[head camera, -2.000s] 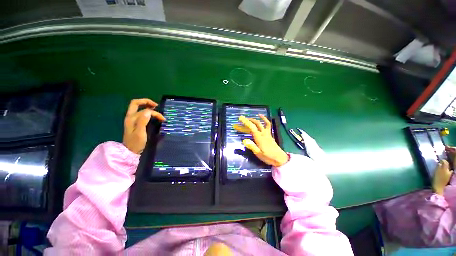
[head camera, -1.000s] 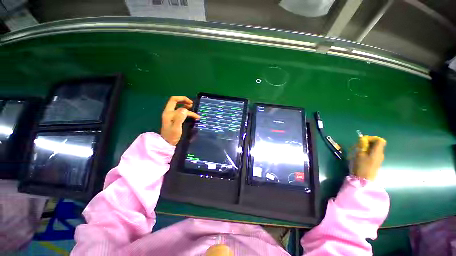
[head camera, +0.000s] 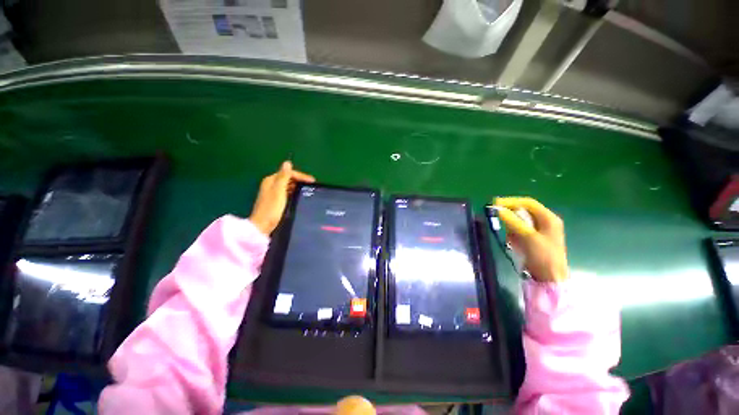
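Note:
Two tablets lie side by side in a matt black carrier tray. The left tablet and the right tablet both show a dark page with a short red line near the top and a red button at bottom right. My left hand is at the left tablet's top left corner, fingers apart. My right hand, with yellow finger cots, is right of the tray, fingertips beside a small dark and silver plug. Something whitish shows between its fingers; its grip is unclear. The hand partly hides a thin dark lead.
Another tray with two dark tablets is at the left. A metal rail runs along the back of the green mat. A printed sheet and a white hanging paper are behind it. Part of a dark device is at the right edge.
The left tablet's coloured text list has given way to the red-button page. My right hand left the right tablet, moved out right, then came back in to the plug. The view has shifted.

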